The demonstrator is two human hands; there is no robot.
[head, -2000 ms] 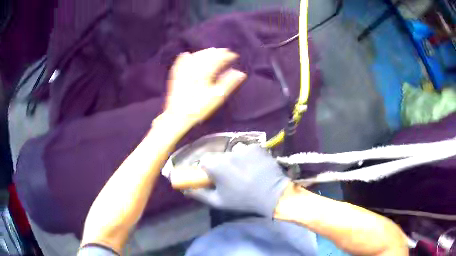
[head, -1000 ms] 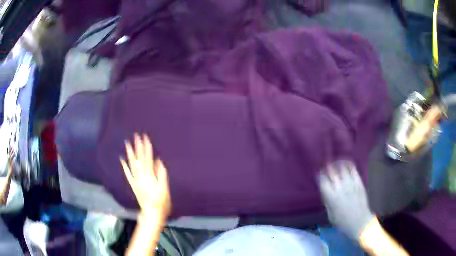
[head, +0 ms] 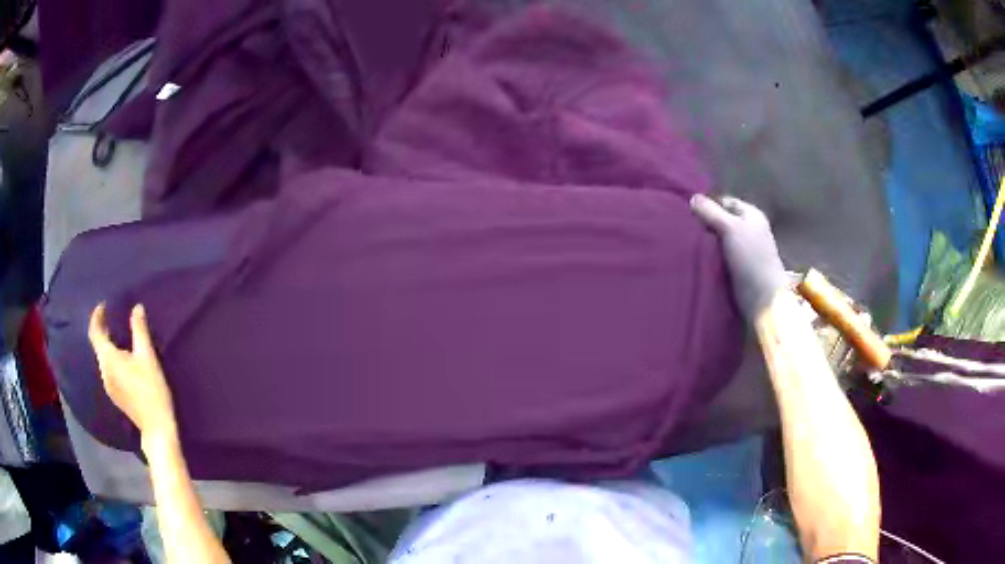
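Note:
A dark purple jacket lies over a padded form, spread fairly smooth, with folds along its right end. The form's bluer rounded end shows at the left. My bare left hand rests there at the cloth's left edge, fingers apart. My gloved right hand is at the jacket's upper right corner, its fingers closed on the cloth edge. The steam iron stands at the right beyond my right wrist, its orange-tan handle up and its metal body partly hidden by my arm.
More purple cloth with a white label is heaped behind. The grey table cover shows at the right and left. A yellow hose and pale steam hose lie at the right. Purple cloth lies at lower right, a black cord loop at upper left.
The iron was in my right hand, then parked at the right. My right hand has moved up to the cloth's corner, my left hand to the form's left end. The jacket's right part is now flatter.

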